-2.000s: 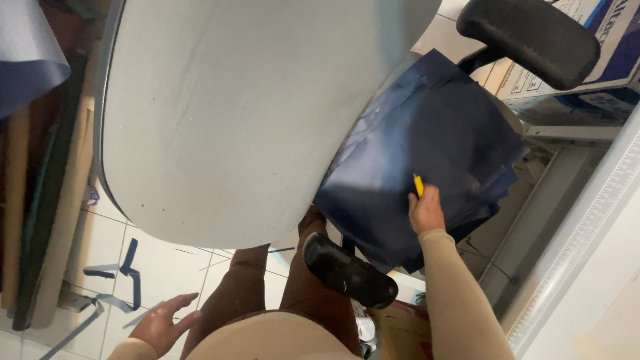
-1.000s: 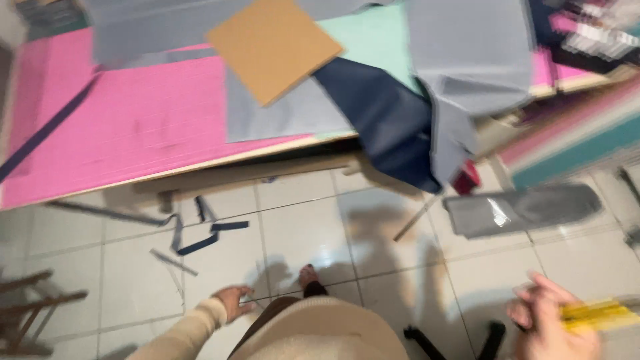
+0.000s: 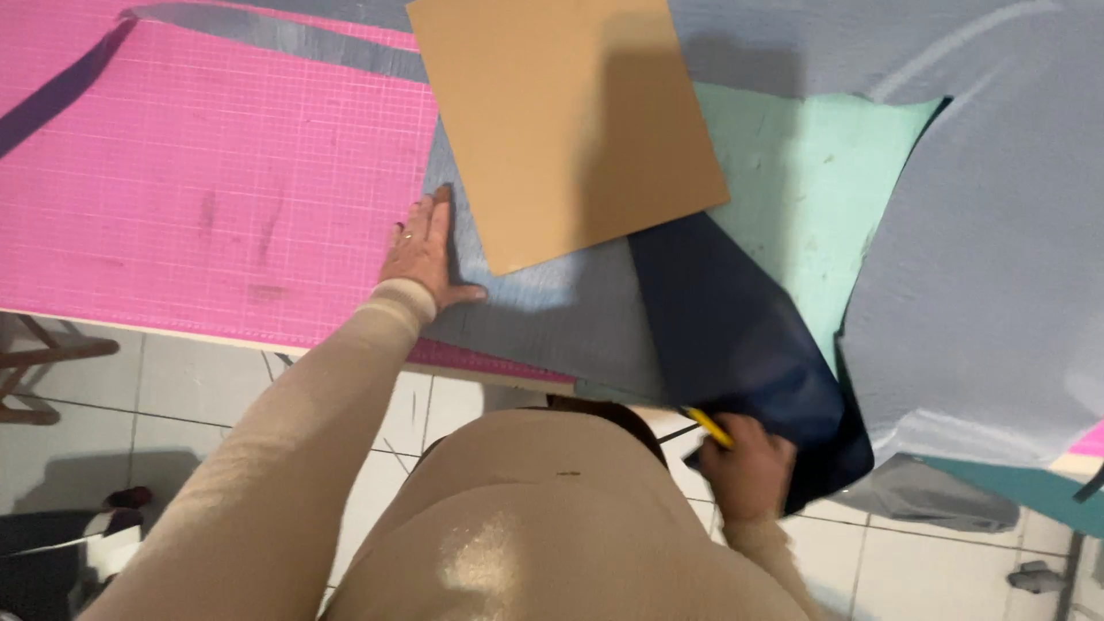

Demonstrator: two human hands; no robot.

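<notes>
My left hand (image 3: 424, 254) lies with spread fingers on the left edge of a grey-blue sheet (image 3: 552, 319), which rests on a pink gridded cutting mat (image 3: 259, 190). A tan rectangular board (image 3: 569, 112) covers part of that sheet. At the table's front edge, my right hand (image 3: 746, 466) is closed around a yellow tool (image 3: 711, 429), its type not clear. The same hand is at a dark navy sheet (image 3: 733, 319) that comes out from under the board and hangs over the edge. Whether the fingers pinch the navy sheet cannot be told.
A mint-green surface (image 3: 776, 172) shows right of the board, beside a large grey sheet (image 3: 975, 259). A dark strip (image 3: 65, 90) lies across the mat's far left. Below are a wooden stand (image 3: 60, 354), a tiled floor (image 3: 397, 448) and a grey bundle (image 3: 940, 496).
The view has swung from a chair and a stack of dark sheets to the table. My left hand, low over the floor a second ago, is now on the grey-blue sheet. My right hand still holds the yellow tool.
</notes>
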